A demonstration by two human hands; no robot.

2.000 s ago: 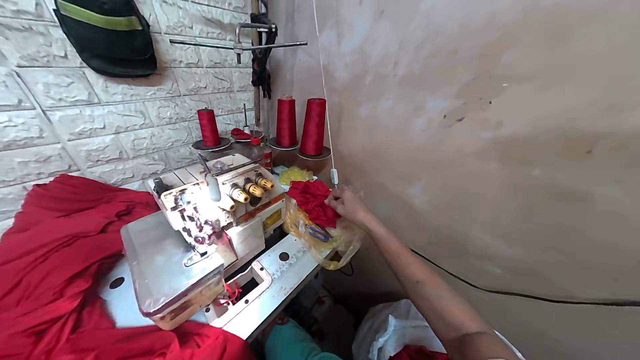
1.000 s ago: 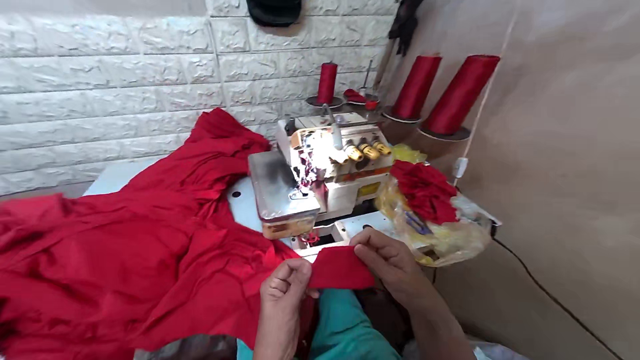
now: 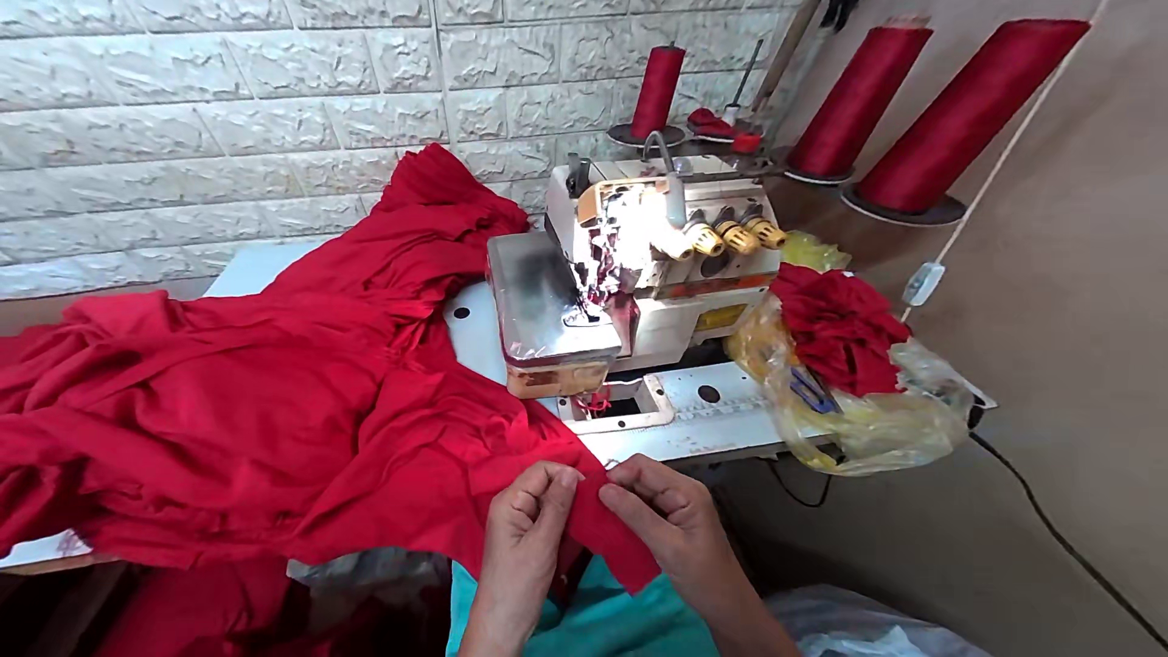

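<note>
My left hand (image 3: 534, 525) pinches red fabric between thumb and fingertips near the front edge of the table. Close beside it on the right, my right hand (image 3: 657, 511) pinches a small red cloth piece (image 3: 616, 538), whose end hangs down between the hands. Large gathered red fabric (image 3: 301, 392) spreads from the left over the table to my hands. Beyond them stands an overlock sewing machine (image 3: 657, 246), its lamp lit, with a metal-topped cloth plate (image 3: 547, 297). Whether the small piece lies against the large fabric's edge or apart from it is hard to tell.
Red thread cones (image 3: 858, 105) stand behind the machine. At the table's right end, a yellowish plastic bag (image 3: 876, 433) holds crumpled red cloth (image 3: 844, 328) and blue-handled snips (image 3: 810, 391). A white cord (image 3: 1013, 137) with a switch hangs at the right. A white brick-patterned wall (image 3: 301, 109) stands behind.
My right hand was at the bag of red cloth, then both hands held a small red piece over my lap. Now they are at the large fabric's edge. The view has swung left.
</note>
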